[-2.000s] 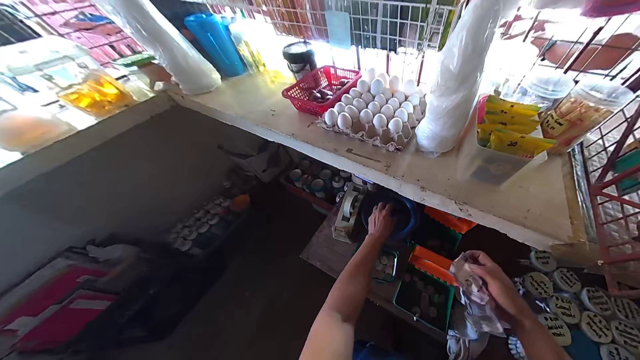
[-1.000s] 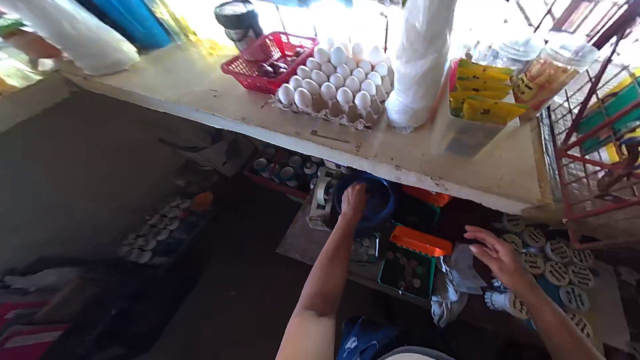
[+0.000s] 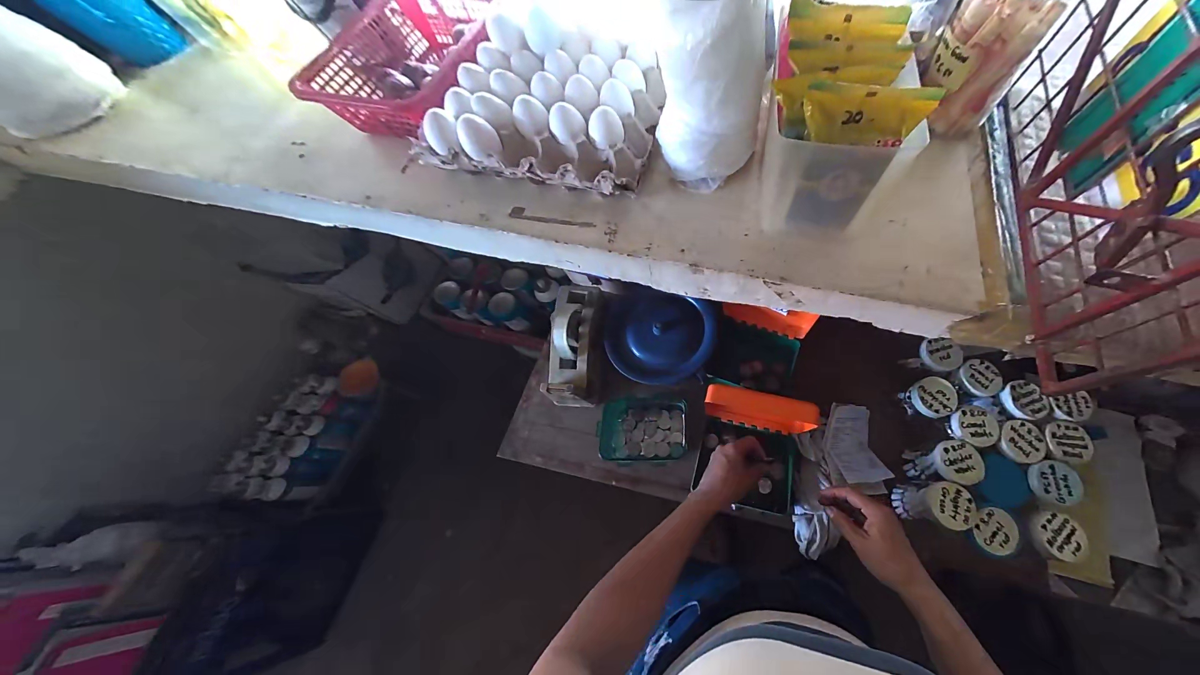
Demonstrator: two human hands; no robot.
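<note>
My left hand (image 3: 736, 472) reaches into a green plastic tray of coins (image 3: 765, 486), fingertips down among the coins; whether it grips one cannot be told. An orange plastic lid (image 3: 761, 409) stands along that tray's far edge. My right hand (image 3: 867, 530) is to the right of the tray, thumb and fingers curled on small dark items, perhaps coins. A smaller green tray full of silver coins (image 3: 645, 433) sits to the left. Beyond it are a blue round lidded container (image 3: 661, 336) and a tape dispenser (image 3: 572, 347). Small papers (image 3: 851, 448) lie right of the orange lid.
A concrete counter (image 3: 375, 178) overhangs the trays, holding an egg tray (image 3: 553, 112), a red basket (image 3: 375, 75) and a plastic bin of yellow packets (image 3: 834, 178). Several jars with handwritten lids (image 3: 975, 425) stand at right, below a red wire grille (image 3: 1116, 234).
My left hand has moved from the blue container to the green coin tray. The blue container's round lid now shows. My right hand no longer holds the crumpled bag-like item seen two seconds ago.
</note>
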